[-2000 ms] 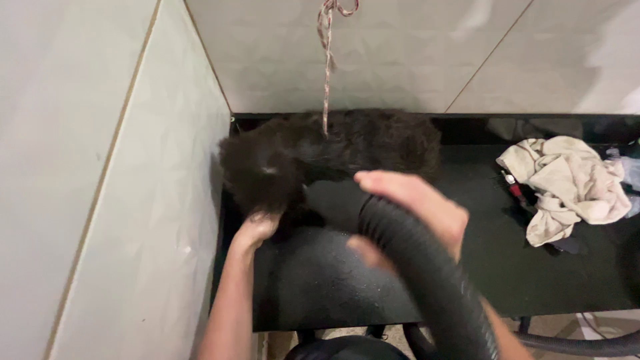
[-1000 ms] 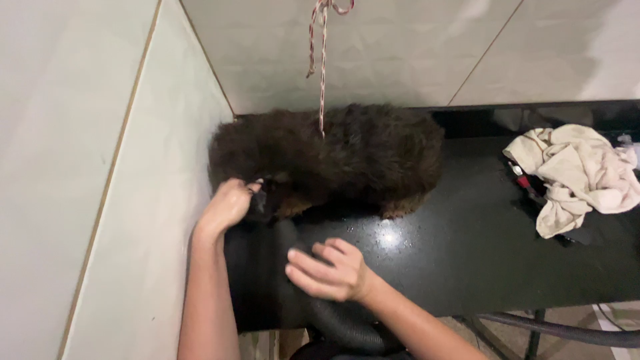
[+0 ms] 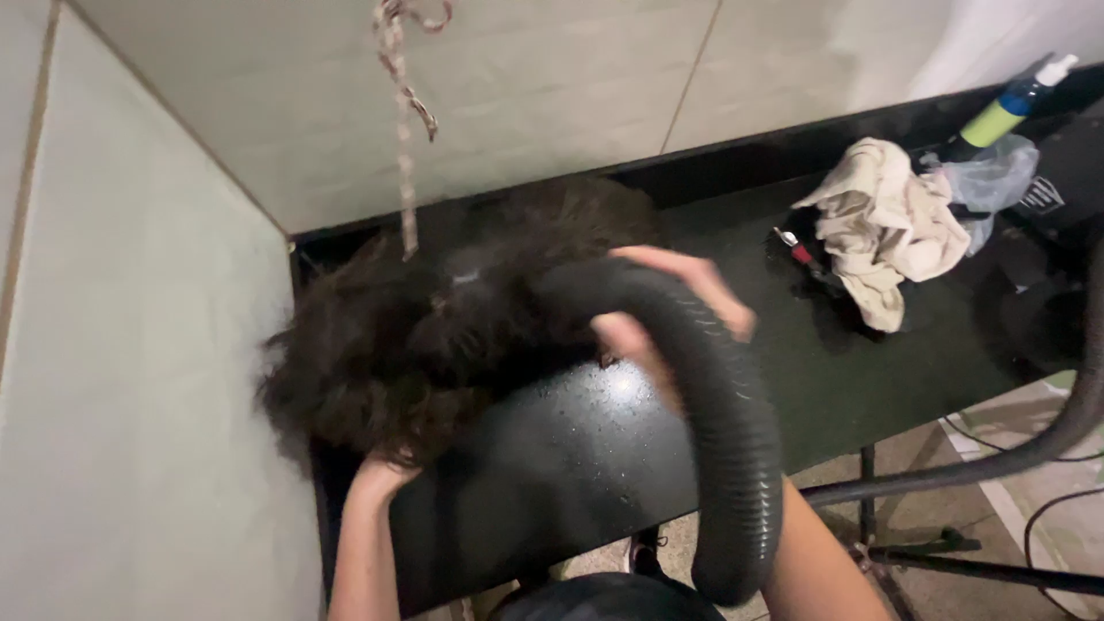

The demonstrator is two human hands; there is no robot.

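A dark, long-haired animal, seemingly a dog [image 3: 388, 336], is on the black tabletop [image 3: 552, 448] against the wall, its fur blown about. A twisted cord [image 3: 405, 164] hangs down to it from above. My left hand [image 3: 398, 461] is under the fur at the animal's head end; its fingers are hidden, so its grip cannot be told. My right hand [image 3: 673, 323], blurred by motion, is wrapped around a black ribbed hose [image 3: 733, 414], whose front end points at the animal's back.
At the right of the table lie a crumpled beige cloth [image 3: 897, 216], a red-and-metal tool [image 3: 795, 247], a clear plastic bag [image 3: 996, 177] and a spray bottle [image 3: 1005, 112]. A tiled wall [image 3: 155, 345] stands close on the left. Another hose stretch [image 3: 949, 474] and a metal stand are at the lower right.
My right hand, loosely curled beside the hose a second ago, is now around it and raised over the animal. The fur at the head end is now blown outward. The view has tilted.
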